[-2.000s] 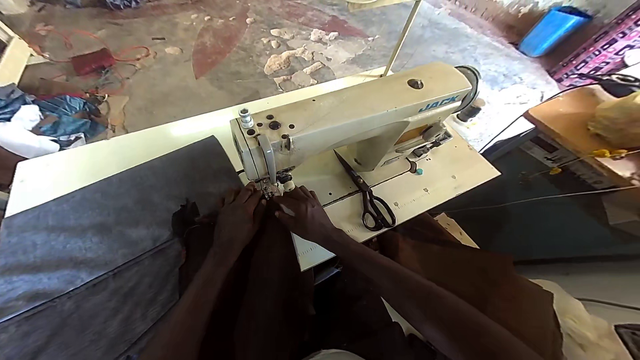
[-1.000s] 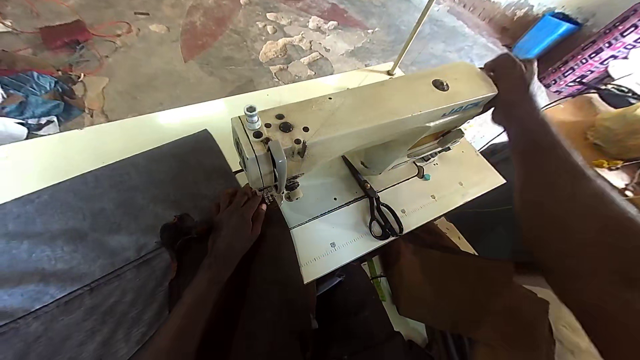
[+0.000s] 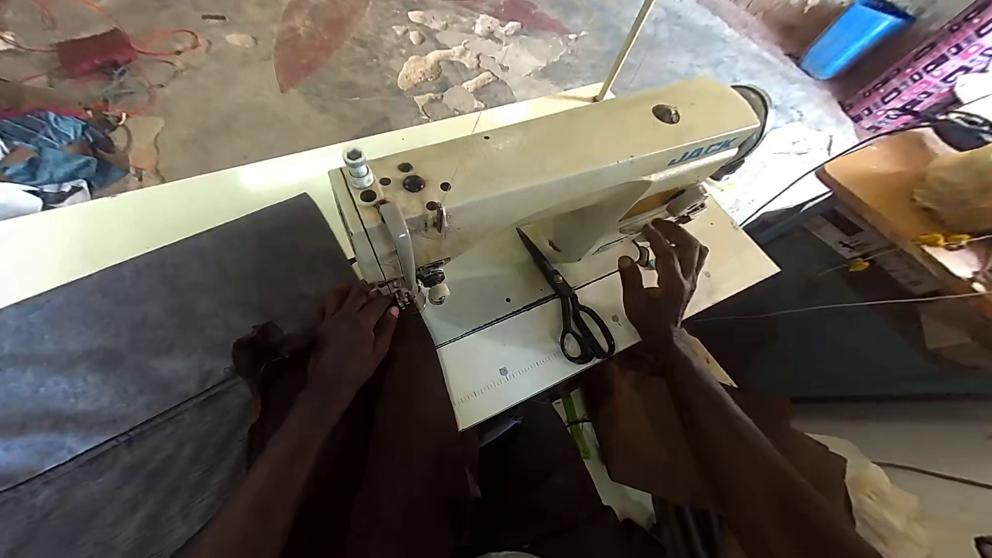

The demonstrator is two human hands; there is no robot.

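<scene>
A cream Jack industrial sewing machine (image 3: 542,170) stands on a pale table. My left hand (image 3: 349,341) lies on dark brown fabric (image 3: 403,434) beside the presser foot and needle area, fingertips close to the foot. Grey fabric (image 3: 155,325) spreads to the left of that hand. On the right, my right hand (image 3: 666,279) is at the base of the machine's pillar, fingers apart, near a small lever or dial there; whether it touches this is unclear. Black-handled scissors (image 3: 577,310) rest on the machine bed between the hands, blades toward the machine's arm.
A thin thread stand rod (image 3: 624,50) rises behind the machine. The handwheel (image 3: 756,124) is at its right end. A wooden surface (image 3: 891,167) with cables stands at the right. Blue bucket (image 3: 852,39) and patterned pink cloth (image 3: 922,70) are beyond. Scraps (image 3: 62,155) lie on the floor at left.
My right hand was by the needle area two seconds ago, then on the handwheel one second ago; now it is at the pillar's base. My left hand has stayed by the presser foot.
</scene>
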